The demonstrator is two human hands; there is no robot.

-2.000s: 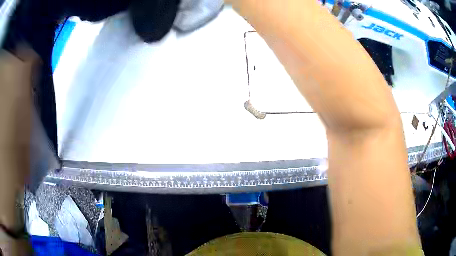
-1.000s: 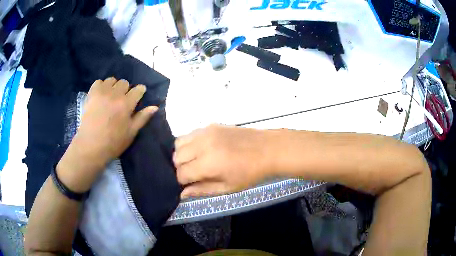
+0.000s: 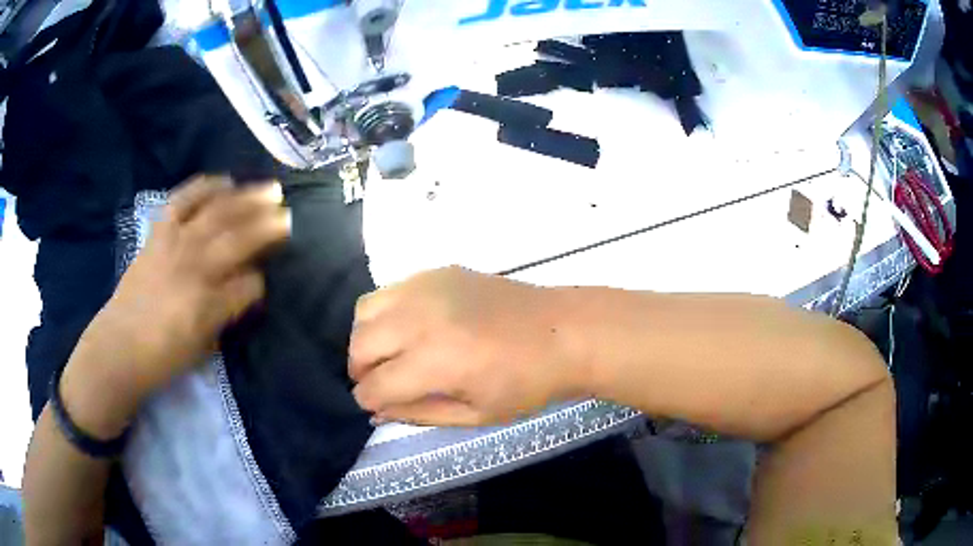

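Note:
A black garment piece (image 3: 293, 352) lies over the left of the white table, its upper edge at the presser foot (image 3: 352, 179). A white-grey pocket bag (image 3: 197, 453) with an overlocked edge lies along it at the lower left. My left hand (image 3: 197, 256), with a dark wrist band, is blurred over the cloth, fingers curled; its grip cannot be made out. My right hand (image 3: 427, 347) has its fingers curled and closed on the right edge of the black cloth.
The sewing machine head (image 3: 427, 21) spans the top. Short black strips (image 3: 549, 144) and a black pile (image 3: 645, 64) lie behind the needle. A ruler strip (image 3: 512, 443) runs along the front edge. Red-handled snips (image 3: 926, 222) lie at the right end.
The garment has come onto the table since two seconds ago, and its upper edge has moved up to the presser foot. My left hand has shifted left and blurred; my right hand stays at the edge.

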